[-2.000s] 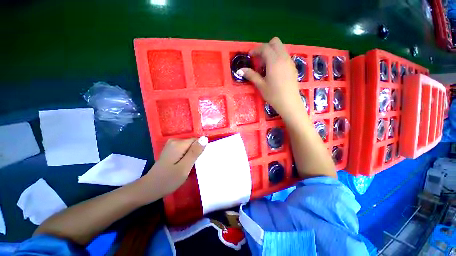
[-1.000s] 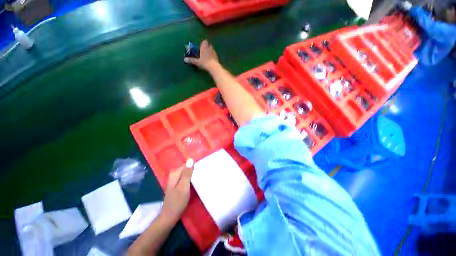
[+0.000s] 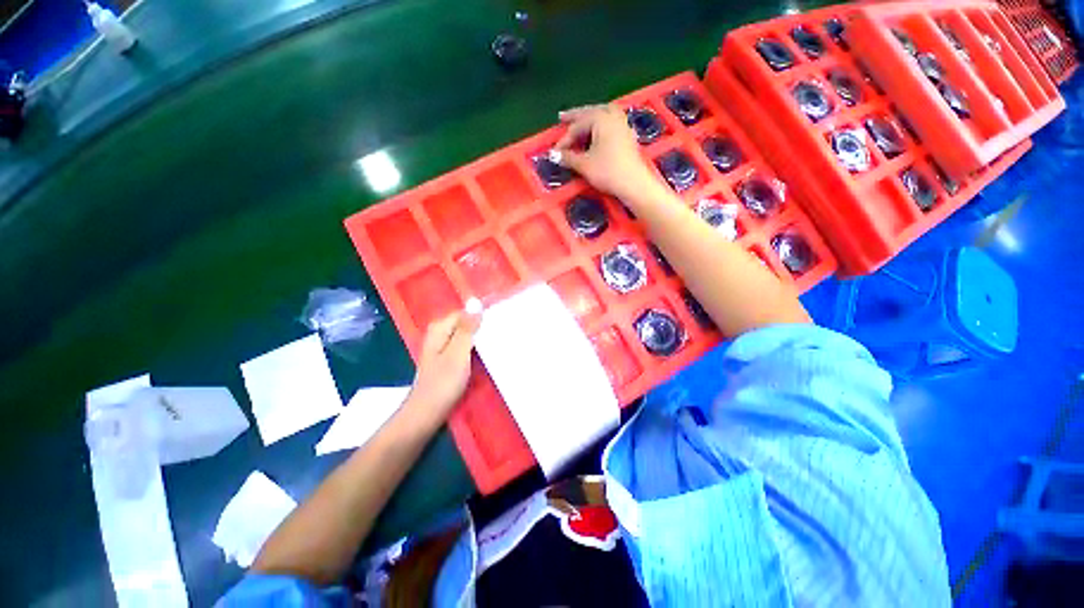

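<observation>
My left hand (image 3: 447, 354) is at the lower left of the red-orange compartment tray (image 3: 426, 188). Its thumb and fingers pinch the top left corner of a white sheet (image 3: 549, 378), which lies over several pockets and curls down at the near edge. My right hand (image 3: 604, 150) reaches over the tray's far row. Its fingertips are at a dark round component (image 3: 550, 171) in a pocket; whether they grip it is unclear. Clear-wrapped round components (image 3: 657, 331) fill pockets to the right. The visible left pockets hold no discs. My right hand and forearm hide some pockets.
A dark round part (image 3: 509, 49) lies on the green bench beyond the tray. Loose white papers (image 3: 291, 388), crumpled clear film (image 3: 340, 316) and a translucent bottle (image 3: 200, 424) lie left. Stacked trays (image 3: 874, 226) stand right, with a blue stool (image 3: 933, 311) below. A small bottle (image 3: 111, 26) is far left.
My right hand set a dark round part down on the bench beyond the tray and came back to the tray's far row. My left hand kept the sheet. The view shifted.
</observation>
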